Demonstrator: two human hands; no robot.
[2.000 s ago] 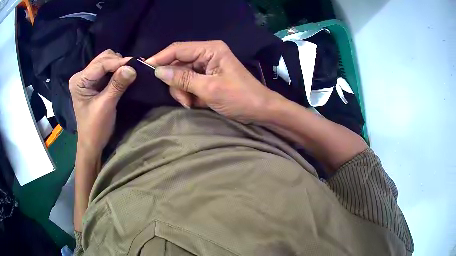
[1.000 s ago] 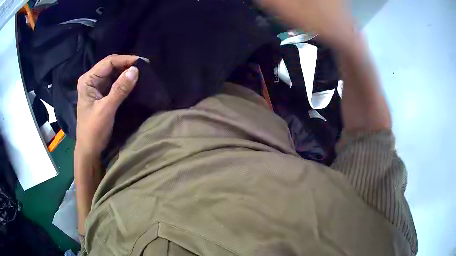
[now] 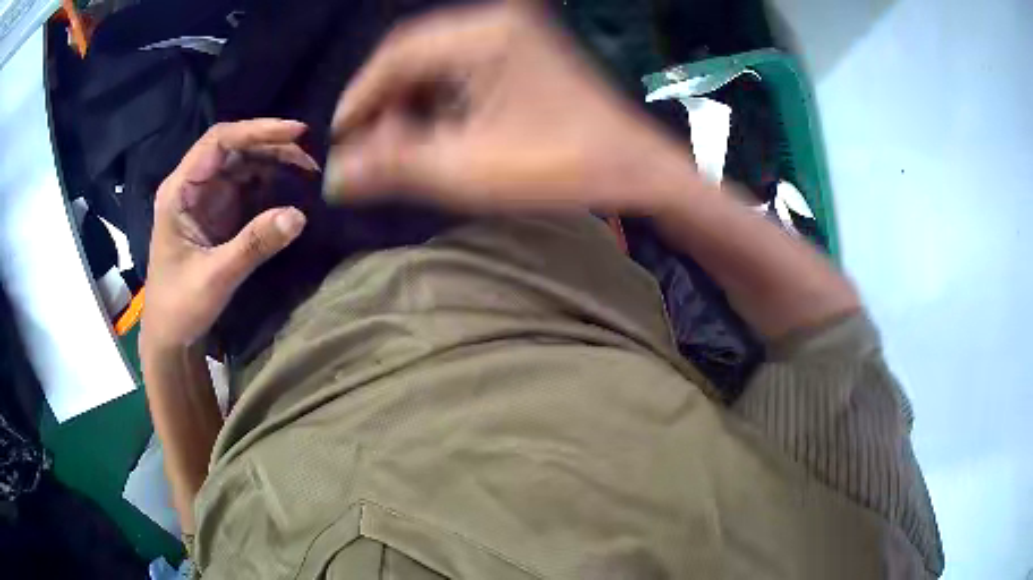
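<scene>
Dark navy-black cloth (image 3: pixel 289 62) lies bunched over my lap and beyond it, behind both hands. My left hand (image 3: pixel 215 227) is at the left of the cloth, its thumb and fingertips apart, with no clear grip on the cloth. My right hand (image 3: pixel 487 125) is motion-blurred over the cloth, its thumb and fingertips close to my left fingers but not touching them. Whether it pinches anything is too blurred to tell. No tool shows in either hand.
A green bin (image 3: pixel 818 159) at the right holds dark cloth and white strips (image 3: pixel 710 136). White table surfaces stand at far right (image 3: pixel 940 283) and left (image 3: pixel 85 340). An orange item (image 3: pixel 130 312) shows at the left.
My right hand left the cloth, swung up to the right, and is now back near my left hand. My left thumb and fingers, pinching the cloth edge before, have spread apart.
</scene>
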